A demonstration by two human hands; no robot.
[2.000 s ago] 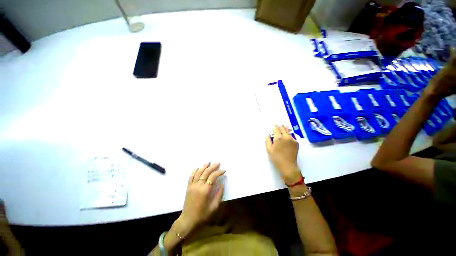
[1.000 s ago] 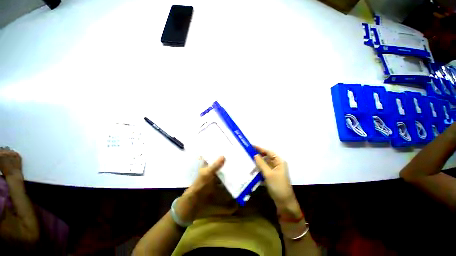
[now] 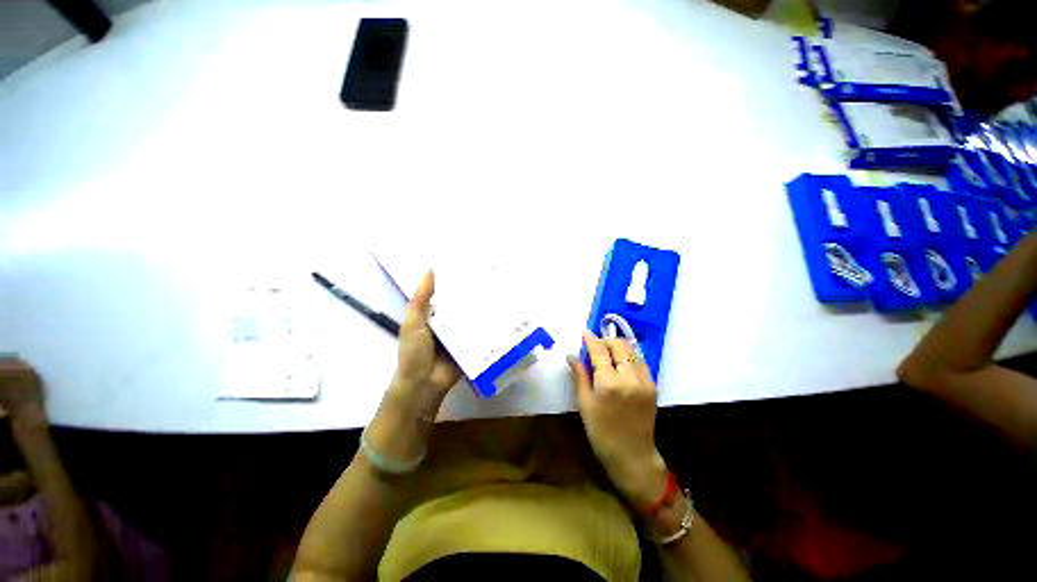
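My left hand (image 3: 419, 347) holds a white and blue retail box (image 3: 478, 307) by its left side, tilted above the table. A blue end flap shows at the box's near end. My right hand (image 3: 615, 392) grips the near end of a blue insert tray (image 3: 648, 298), just right of the box and apart from it. The tray holds a white plug at its far end and a white coiled cable at its near end, partly covered by my fingers.
A row of filled blue trays (image 3: 836, 235) and stacked boxes (image 3: 898, 125) lie at right, beside another person's arm (image 3: 978, 330). A phone (image 3: 374, 65) lies farther back. A pen (image 3: 355, 304) and note (image 3: 271, 347) lie at left. Another person's arm (image 3: 48, 466) is at far left.
The box came from the right into both hands, then into my left hand alone. My right hand let go of it and took a blue tray, now near the middle.
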